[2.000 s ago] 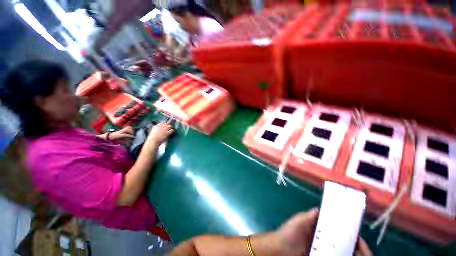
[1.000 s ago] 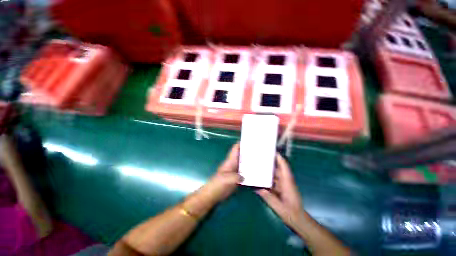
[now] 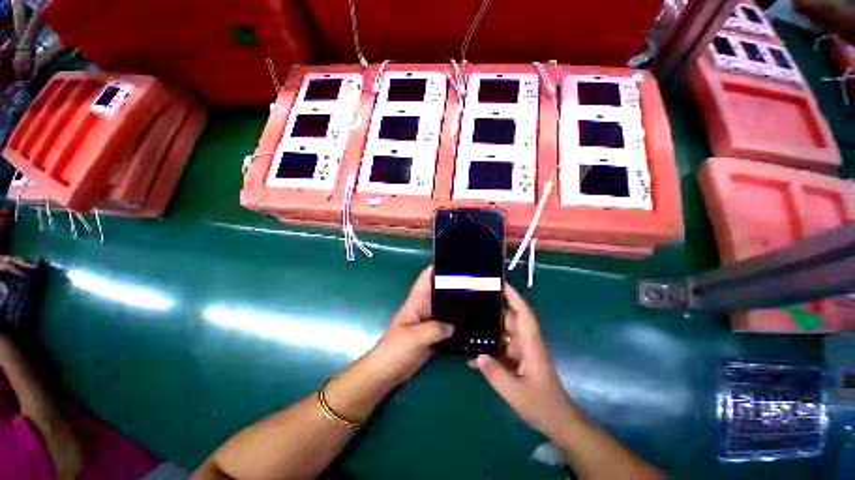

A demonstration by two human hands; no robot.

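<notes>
A smartphone (image 3: 468, 309) is held upright over the green bench, its screen black with a white band across the middle. My left hand (image 3: 412, 328) grips its left side, thumb on the lower screen edge. My right hand (image 3: 521, 361) grips its right side and lower corner. Behind the phone lies a pink foam tray (image 3: 394, 208) on a stack, holding rows of white devices (image 3: 493, 131) with dark screens, three to a row. Thin white cords (image 3: 351, 220) hang over the tray's front edge. The hands' undersides are hidden.
Left stands a stack of pink trays (image 3: 141, 164) with one device on top. Deep red blocks (image 3: 187, 47) stand behind. Right are foam trays (image 3: 764, 122), a grey metal post (image 3: 783, 272) and a clear plastic tray (image 3: 771, 411). Another person's arm (image 3: 37, 398) is at left.
The view has swung right, away from the seated worker, and sharpened. The phone's screen has gone from white to black with a white band. Both hands still hold it.
</notes>
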